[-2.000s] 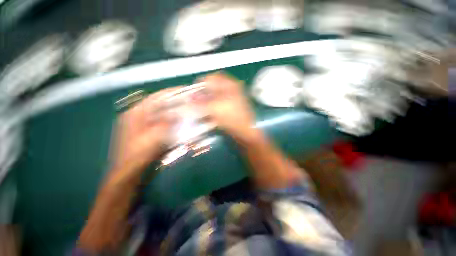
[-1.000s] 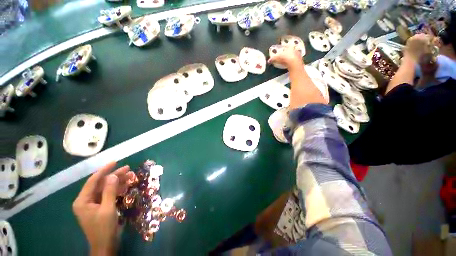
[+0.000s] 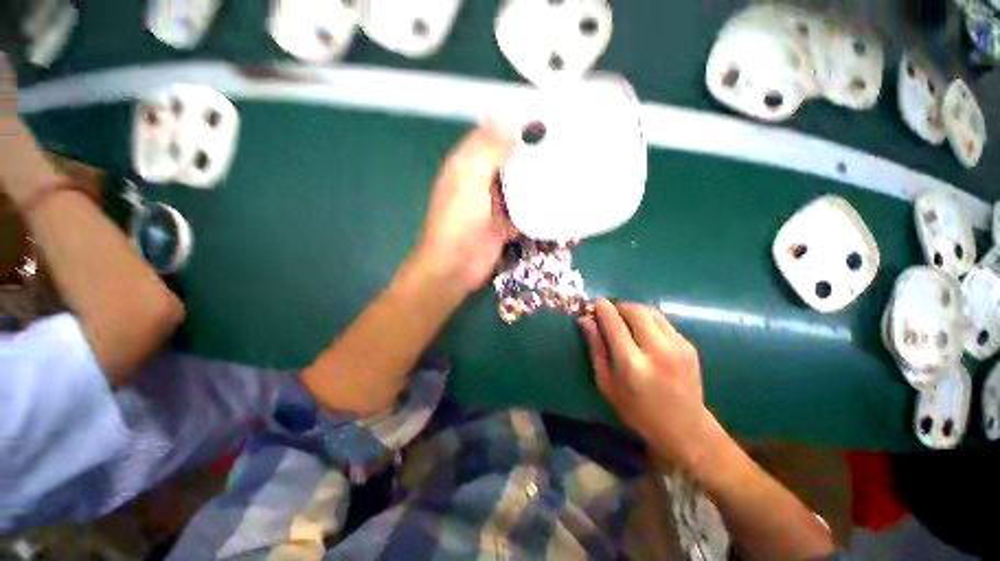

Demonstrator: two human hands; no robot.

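Note:
My left hand (image 3: 466, 214) holds a white plastic housing (image 3: 576, 170) by its left edge, raised above the table and the pale strip. One dark round hole shows near the housing's upper left; its underside is hidden. A loose pile of shiny copper-pink ring inserts (image 3: 537, 282) lies just below the housing, partly covered by it. My right hand (image 3: 649, 367) is at the pile's right edge, thumb and forefinger pinched on a small coppery ring insert.
White housings lie beyond the pale strip (image 3: 746, 137). One housing (image 3: 826, 254) lies to the right, near overlapping housings (image 3: 927, 323). Paired housings (image 3: 186, 135) and a round pale-rimmed thing (image 3: 162, 237) lie left. A neighbour's arm (image 3: 93, 247) is at far left.
The view has swung left. My right hand has come back from the housings at the right to the ring pile. My left hand, then open beside the pile, now holds a housing.

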